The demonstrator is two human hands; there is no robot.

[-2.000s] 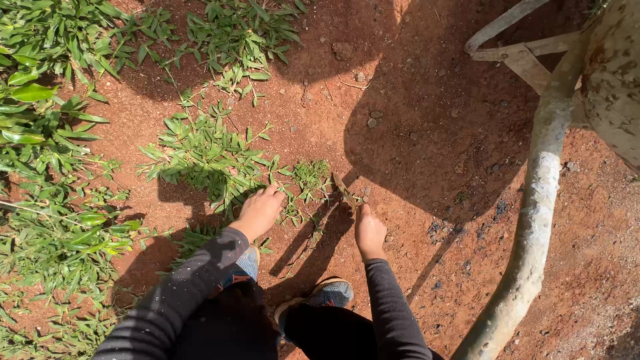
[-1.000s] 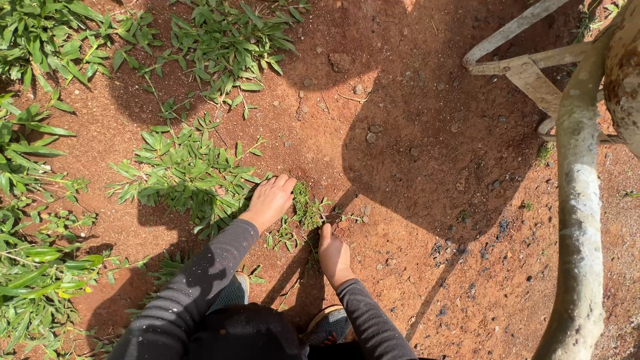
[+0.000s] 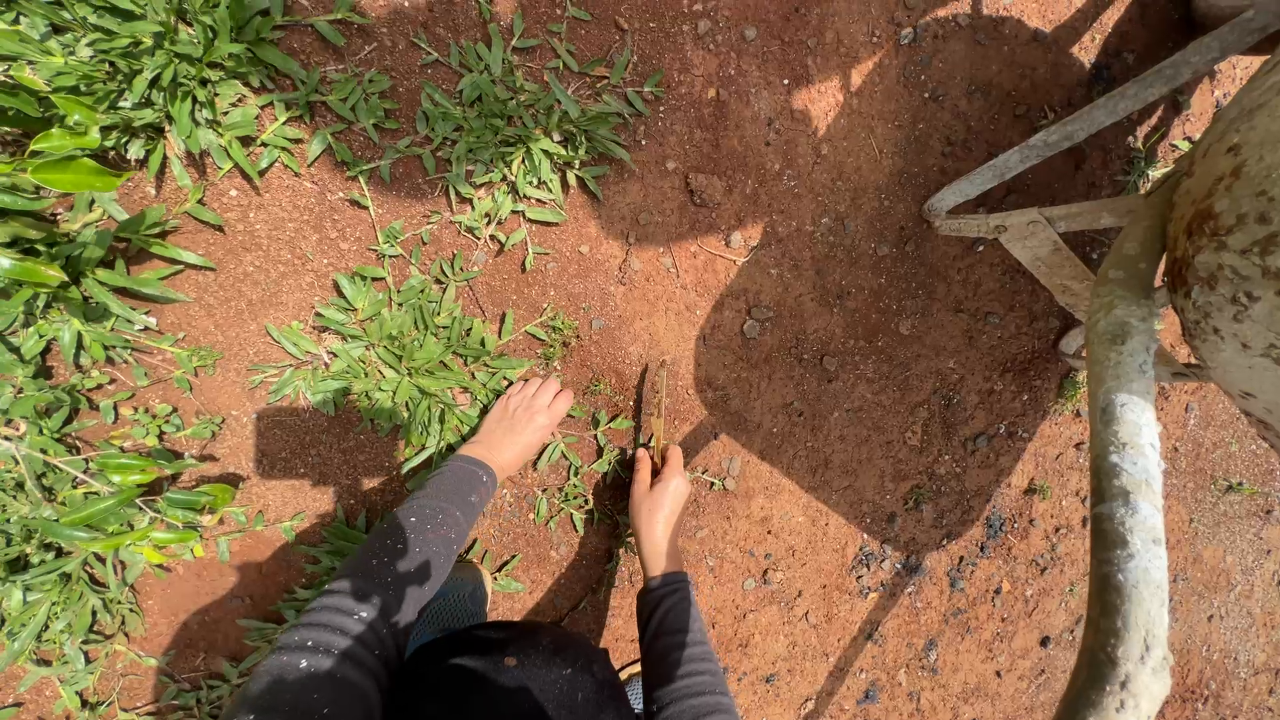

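My right hand (image 3: 659,503) is closed on the lower end of a narrow, yellowish-brown blade-like tool (image 3: 659,408), which points away from me over the red soil. My left hand (image 3: 523,420) lies, fingers together, at the right edge of a clump of broad-leaved grass (image 3: 400,345); whether it grips any stems cannot be told. Between and below the two hands grow small green weeds (image 3: 575,480). A small tuft (image 3: 558,333) stands just beyond my left fingertips.
A wheelbarrow's metal frame (image 3: 1045,255), pale curved handle (image 3: 1130,500) and tray (image 3: 1235,250) stand at the right. More grass grows at the left (image 3: 60,350) and above (image 3: 520,125). My shoe (image 3: 455,605) is below my left hand.
The tool now shows clear of the weeds, upright in the view, in my right hand. The green tuft that stood between my hands a second ago no longer shows there.
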